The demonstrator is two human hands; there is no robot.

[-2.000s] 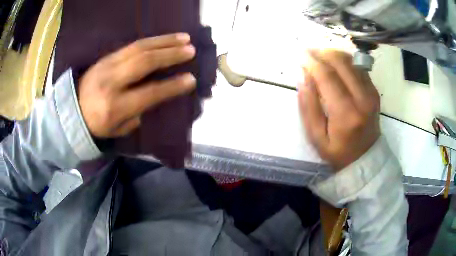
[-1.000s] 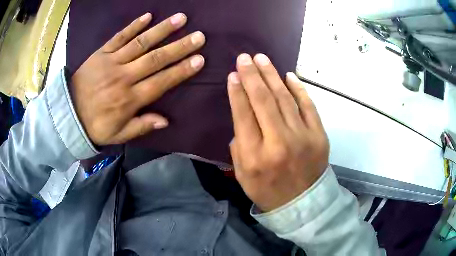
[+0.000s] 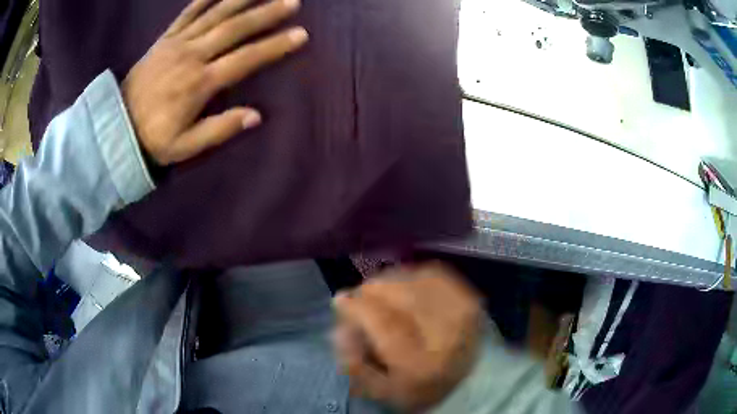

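Note:
A dark purple garment panel (image 3: 323,186) lies on the white table and hangs over its front edge. A straight slit or seam line (image 3: 354,89) runs lengthwise in it, right of my left hand. My left hand (image 3: 194,81) rests flat on the panel at the upper left, fingers spread. My right hand (image 3: 412,331) is blurred, with bent fingers, at or just below the panel's front edge. Whether it pinches the cloth cannot be told.
Metal sewing machine parts (image 3: 599,28) are at the upper right. A grey measuring strip (image 3: 582,257) runs along the table's front edge. Small coloured tools (image 3: 718,202) lie at the right edge. More dark purple cloth (image 3: 654,348) hangs at the lower right.
The line in the panel, crosswise one second ago, now runs lengthwise. My right hand has moved off the panel's top, down toward the wearer. My left hand has shifted up slightly.

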